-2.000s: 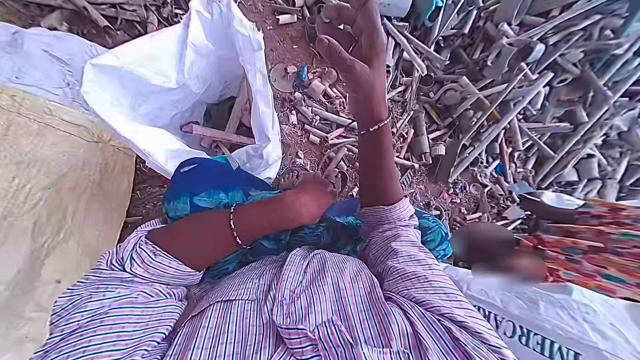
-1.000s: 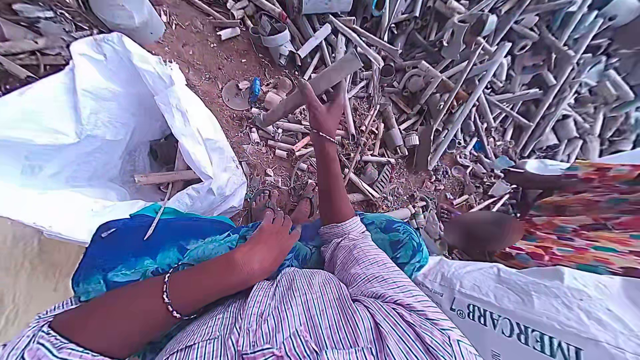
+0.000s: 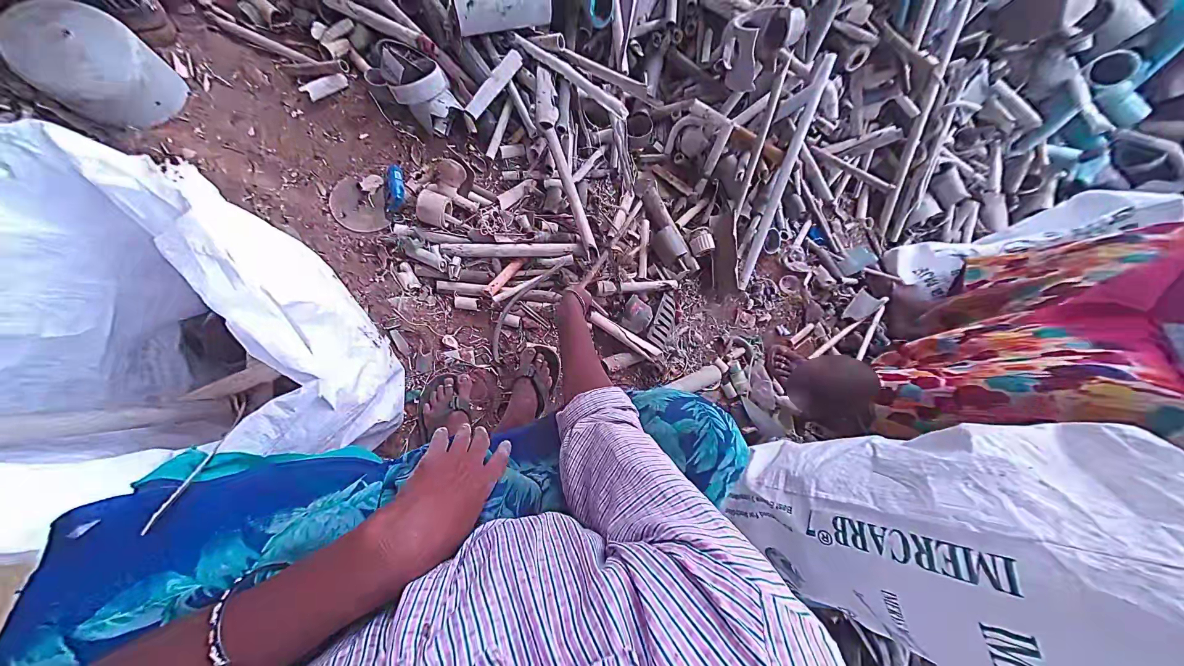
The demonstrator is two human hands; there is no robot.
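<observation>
My left hand (image 3: 453, 490) rests palm down on the blue patterned cloth (image 3: 324, 527) over my lap, fingers a little apart and nothing in them. My right arm reaches forward past my knee to the scrap on the ground. There my right hand (image 3: 581, 289) is small and blurred beside thin pipe pieces, so its grip cannot be made out. Around it lie a pale pipe length (image 3: 509, 250), an orange pipe piece (image 3: 505, 277), a slotted grey piece (image 3: 662, 319) and a blue bit (image 3: 396, 189).
A white woven sack (image 3: 305, 324) gapes at left with scrap inside. A large heap of pipes and fittings (image 3: 786, 139) spreads ahead and right. Another person in patterned cloth (image 3: 1045, 342) is close at right, behind a printed white sack (image 3: 925, 518). My sandalled feet (image 3: 532, 379) are below.
One second ago my right hand held a long flat grey piece above the scrap; now that piece is not plainly in it, and the hand is down among the pieces. My left hand still rests on my lap.
</observation>
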